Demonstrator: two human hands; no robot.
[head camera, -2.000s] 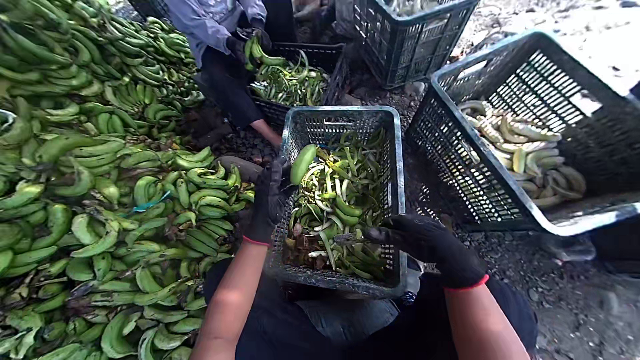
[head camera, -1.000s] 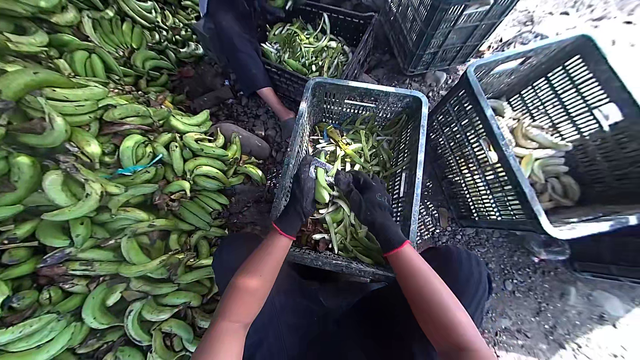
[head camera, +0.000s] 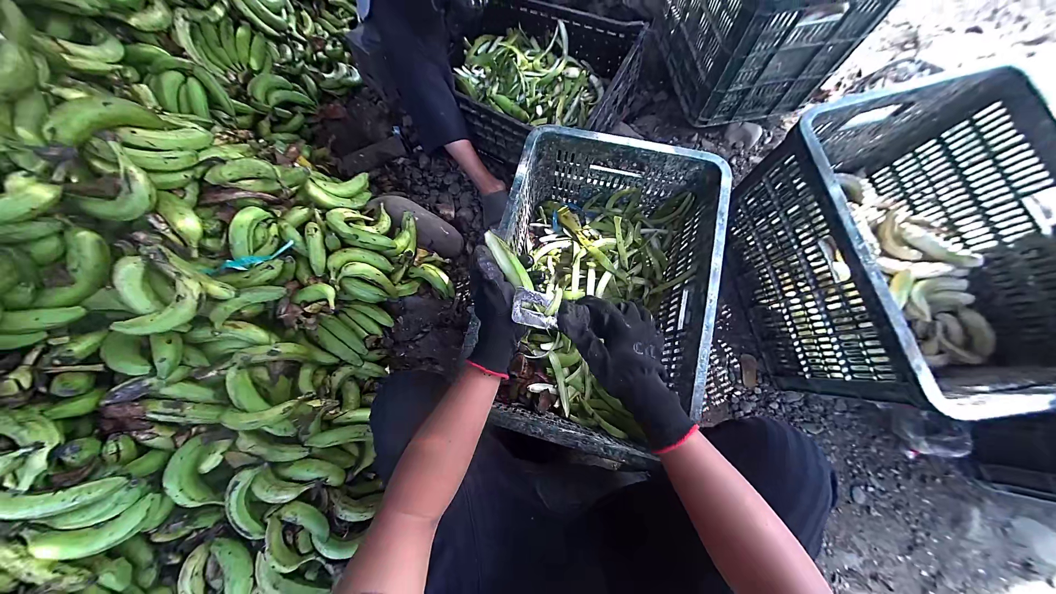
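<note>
My left hand (head camera: 495, 318), in a black glove with a red cuff, is closed around a green plantain (head camera: 509, 261) held over the near left part of a plastic crate. My right hand (head camera: 623, 351), gloved alike, grips a peeling tool with a flat, pale metal blade (head camera: 535, 308); its handle is hidden in the fingers. The blade lies against the plantain's lower end. Below both hands, green peel strips (head camera: 615, 247) lie in the dark green crate (head camera: 718, 247), which stands in front of my knees.
Green plantains (head camera: 247, 396) are heaped on the left. To the right, a tilted crate (head camera: 866, 272) holds peeled plantains (head camera: 932, 272). A co-worker's leg (head camera: 425, 82) and foot are beside another crate of peels (head camera: 528, 78). One more crate (head camera: 759, 62) stands behind, on gravel ground.
My hands were apart two seconds ago, the left one holding up a plantain; they came together over the crate. The co-worker's gloved hands, seen earlier, have left the view, which has shifted.
</note>
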